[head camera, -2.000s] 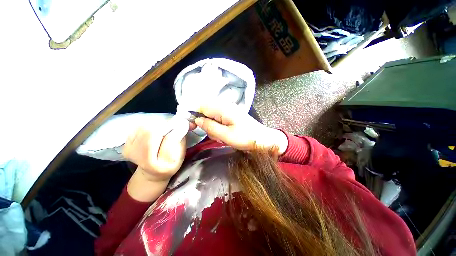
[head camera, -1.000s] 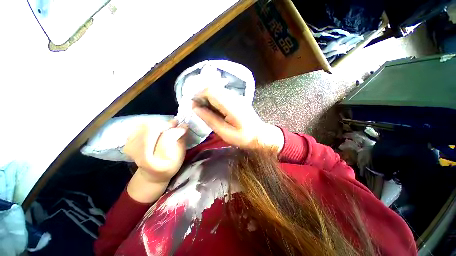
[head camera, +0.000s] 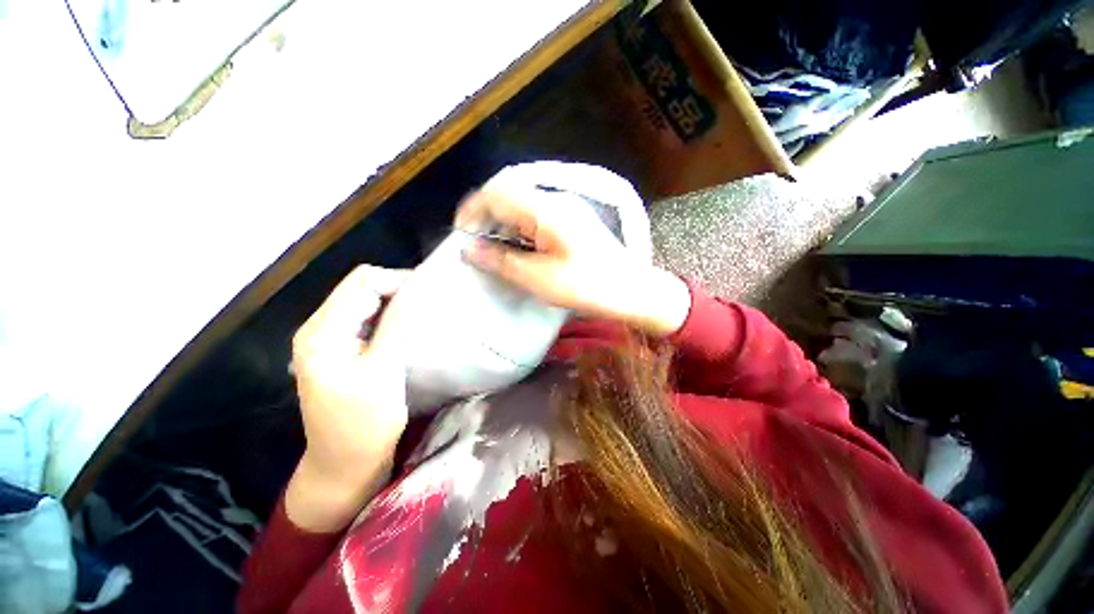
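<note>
A sleeve turned inside out (head camera: 474, 318), a white to pale grey tube, lies over my lap between my hands, with its round end at the upper right. My left hand (head camera: 350, 360) grips its left end with bent fingers. My right hand (head camera: 546, 254) is over the upper part near the round end, blurred by motion. A small dark tool shows between its thumb and fingers, mostly hidden; I cannot tell exactly what it is.
The white table (head camera: 240, 144) with a wooden edge is at the upper left. A cardboard box (head camera: 690, 102) with green printing stands beyond the sleeve. A green surface (head camera: 972, 198) is at right. Navy pieces with white edges (head camera: 180, 516) lie at lower left.
The sleeve's left part has swung in from the left and now lies between my hands. My left hand has shifted its grip. My right hand has moved slightly, with the tool still in its fingers.
</note>
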